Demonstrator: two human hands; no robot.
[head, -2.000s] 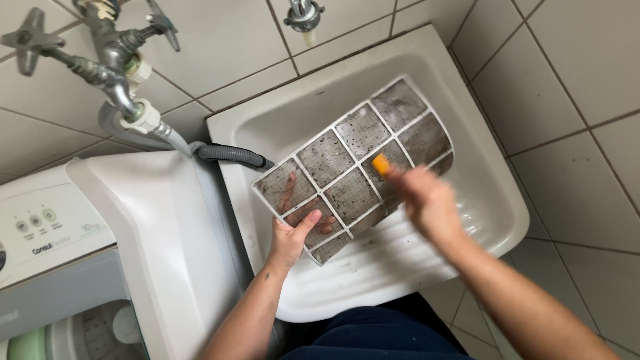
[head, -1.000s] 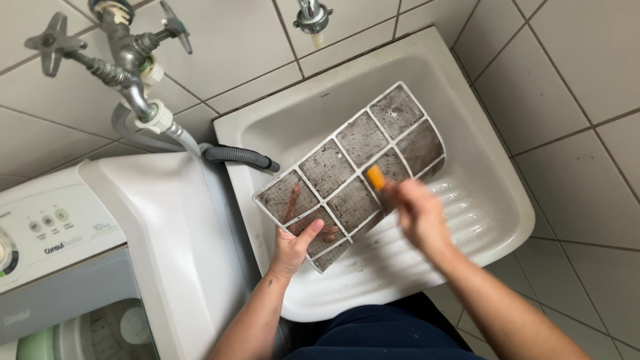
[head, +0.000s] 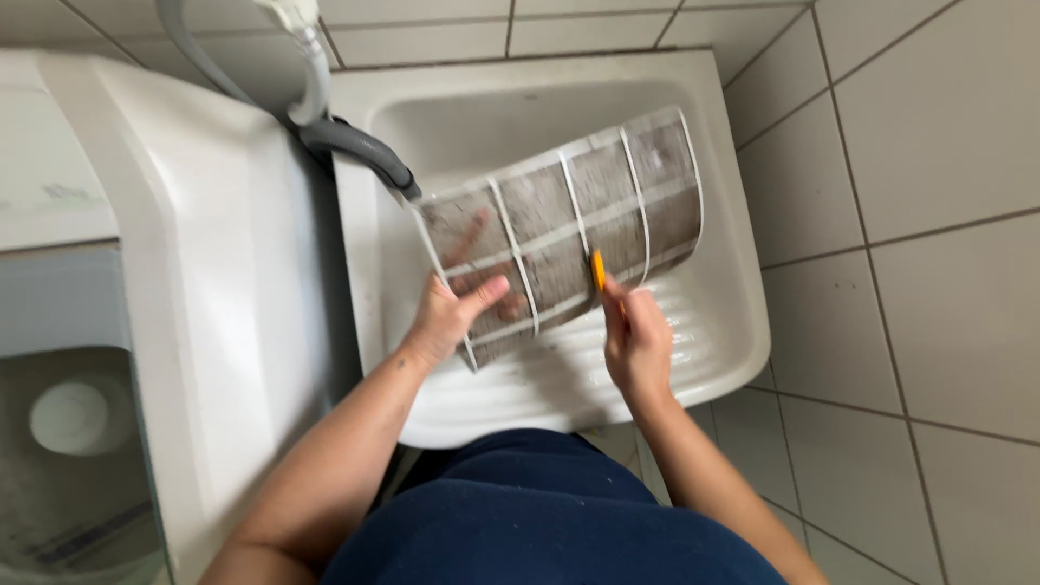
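Observation:
A mesh air filter [head: 544, 203] with a white plastic frame is held tilted over the white laundry sink [head: 735, 325]; grey-brown dirt covers its mesh. My left hand [head: 455, 313] grips its lower left end, thumb on the near face and fingers showing through the mesh from behind. In my right hand [head: 638, 333] is a small orange-handled brush [head: 599, 270], its head against the filter's lower middle, beside a white rib. The bristles are mostly hidden by the orange part.
Left of the sink stands a white washing machine [head: 195, 203] with a see-through lid. A grey drain hose [head: 361, 150] hooks over the sink's left rim, below a pale tap hose [head: 313, 73]. Ribbed washboard [head: 520, 390] forms the sink's near side. Tiled walls [head: 959, 146] close in behind and at right.
My right hand with the brush has moved lower on the filter, toward its near edge. The filter is turned to a flatter angle in view. The view has shifted downward.

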